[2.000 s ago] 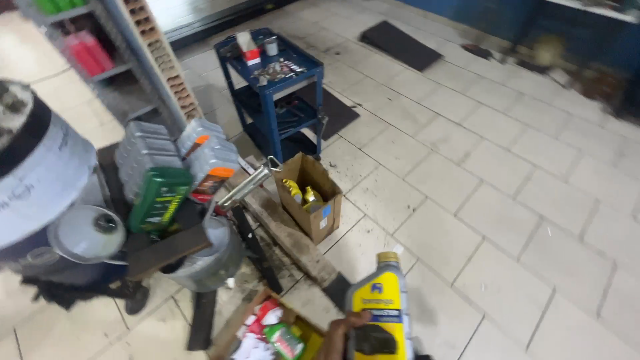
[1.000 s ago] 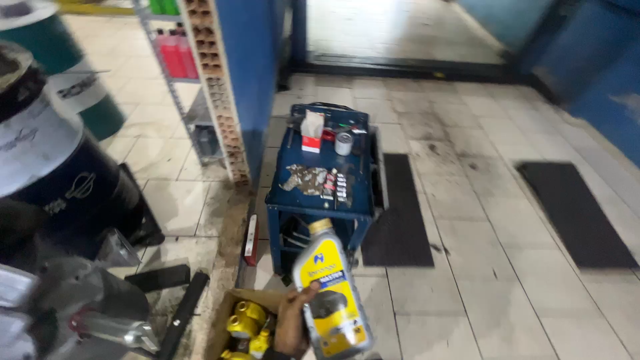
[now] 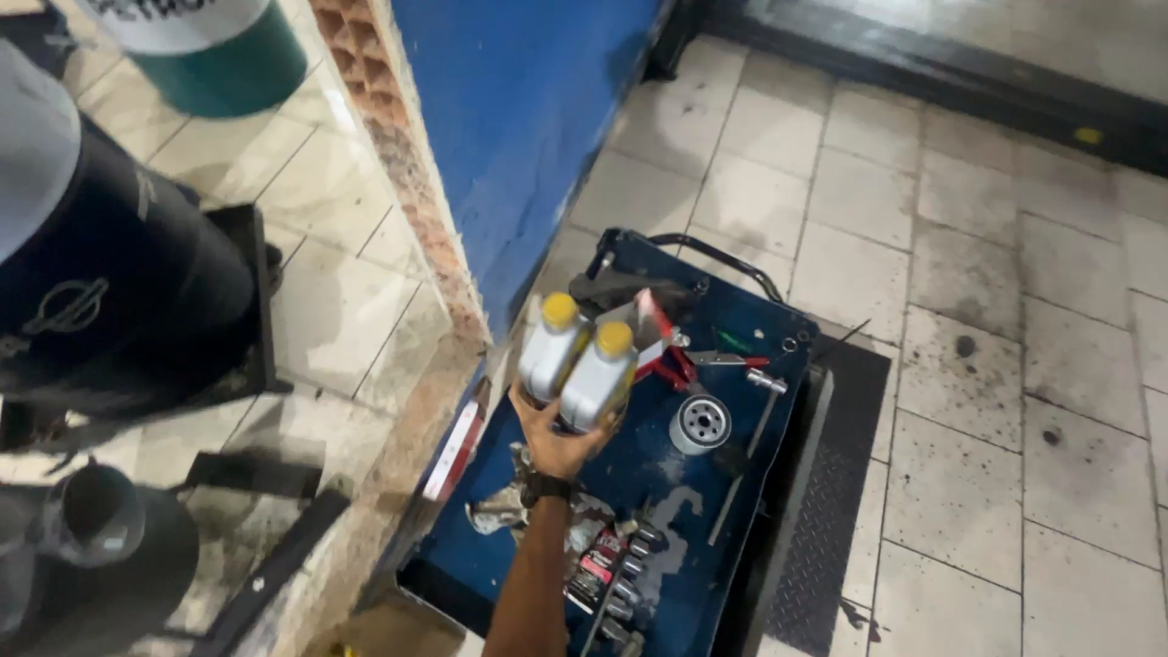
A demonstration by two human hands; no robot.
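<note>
My left hand (image 3: 558,443), with a dark watch on its wrist, grips two grey plastic oil bottles with yellow caps, the left bottle (image 3: 549,354) and the right bottle (image 3: 593,388), side by side. They are over the upper left part of a blue tool cart (image 3: 675,566); whether they touch its top is unclear. To their right an oil filter (image 3: 701,424) stands on the cart, beside a red-handled tool (image 3: 677,370) and a ratchet with a long bar (image 3: 748,438). Sockets (image 3: 625,584) and a metal part (image 3: 497,511) lie nearer me. My right hand is out of view.
A blue wall (image 3: 520,119) with a broken brick edge (image 3: 411,173) stands left of the cart. Further left are a dark drum (image 3: 137,283) and a green and white drum (image 3: 224,68). A black ramp plate (image 3: 830,511) lies on the tiled floor (image 3: 954,465) at right. A cardboard box (image 3: 392,630) is below the cart.
My left hand has moved from beside the cart's near end to over its top. Two bottles now show in it, where one was visible before. The view has swung and come closer to the cart.
</note>
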